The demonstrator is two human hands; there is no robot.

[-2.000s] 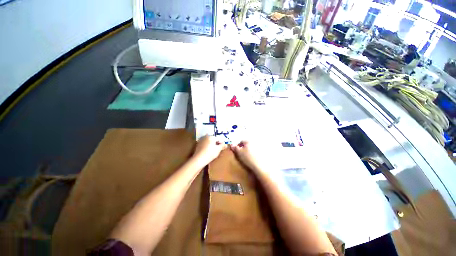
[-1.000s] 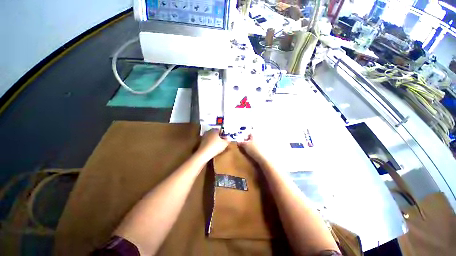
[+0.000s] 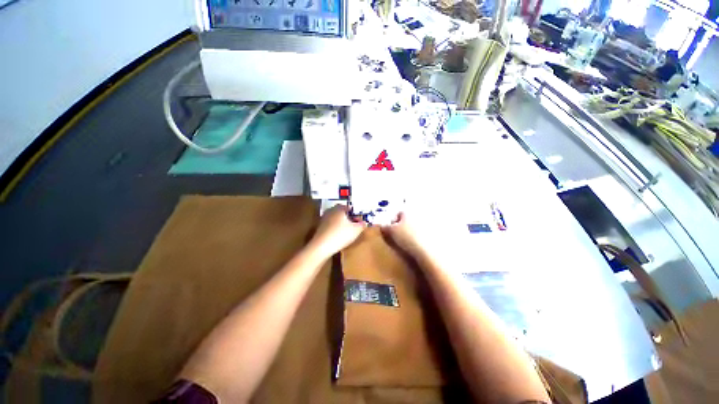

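Observation:
A brown tote bag body [image 3: 213,268] lies in front of me and spreads to the left. A narrow brown panel [image 3: 386,343] with a dark brand label [image 3: 372,293] lies between my forearms. My left hand [image 3: 339,230] and my right hand [image 3: 401,232] hold the panel's far end at the needle area [image 3: 377,213] of the white sewing machine [image 3: 378,126]. The fingertips are small and partly hidden under the machine head. A thin tan handle loop [image 3: 67,312] lies at the left.
A control screen [image 3: 276,14] stands above a white box at upper left. The white table plate [image 3: 544,260] extends right, with a small dark item [image 3: 478,227] on it. Another brown bag [image 3: 698,355] is at lower right. Cables [image 3: 670,118] lie on a metal bench.
The camera view has shifted slightly. Since the oldest frame, the machine head looks lower over the needle area. Both hands stay at the panel's far end.

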